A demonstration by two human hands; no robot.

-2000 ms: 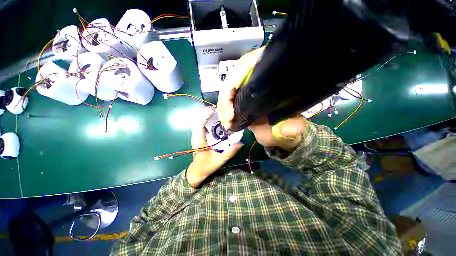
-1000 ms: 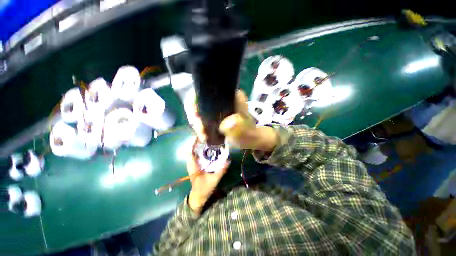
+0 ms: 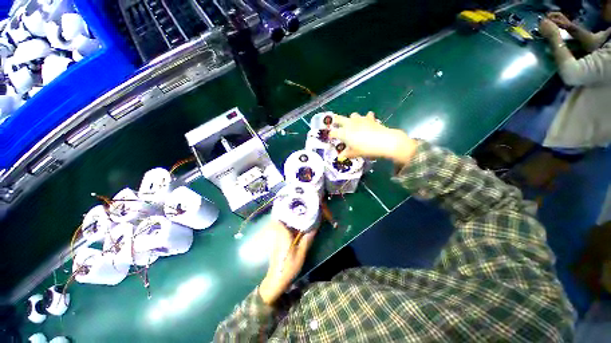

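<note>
My left hand [image 3: 287, 258] holds a white camera housing [image 3: 296, 209] from below, its open end facing up, with wires hanging over the fingers. It is beside a group of other white housings [image 3: 345, 175] with dark centres. My right hand [image 3: 378, 139] is over the far part of this group, fingers bent down at the housings; its fingertips are partly hidden, so a grip cannot be told. The pale screw feeder [image 3: 246, 171] stands just left of the group.
More white housings with wires [image 3: 161, 234] stand at left, with small ball camera heads [image 3: 57, 300] beyond. A blue bin [image 3: 110, 57] of white parts is at the upper left. Metal rails and a dark upright thing [image 3: 249, 63] are behind. Yellow-and-black tools [image 3: 477, 17] and another person's arms [image 3: 569, 57] are at upper right.
The black screwdriver is gone from over the left hand's housing. My right hand has let it go and moved right to the housing group. The view has swung, showing the blue bin and another person.
</note>
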